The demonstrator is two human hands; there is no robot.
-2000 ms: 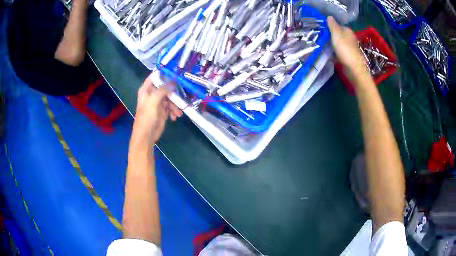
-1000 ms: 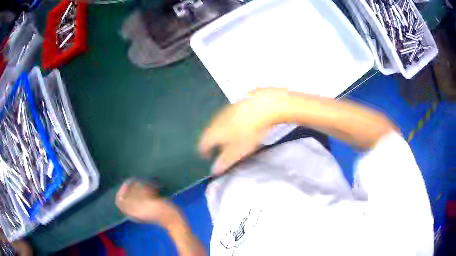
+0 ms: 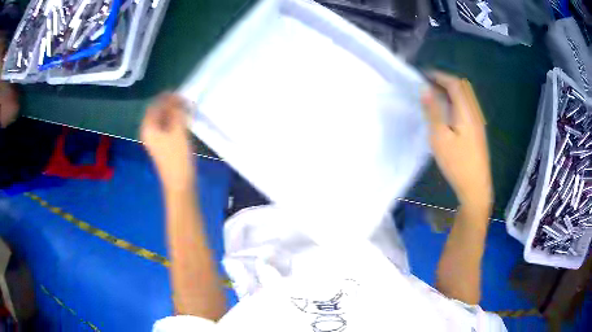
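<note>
An empty white parts tray [image 3: 311,110] is held tilted in front of me, overlapping the bench's front edge and my white top. My left hand [image 3: 167,123] is closed on its left corner. My right hand [image 3: 457,133] grips its right corner. Both hands and the tray's edges are a little blurred.
At upper left, a blue parts tray [image 3: 81,57] of metal cylinders sits on white trays [image 3: 139,55]. At right are stacked narrow side trays [image 3: 544,175] full of silver pieces. A dark object [image 3: 389,23] lies behind the tray. Another person's hand [image 3: 8,104] shows at the far left.
The white tray, which lay on the bench, is now lifted and tilted between both my hands. The view has turned, so the filled trays show higher at left and the narrow trays lower at right.
</note>
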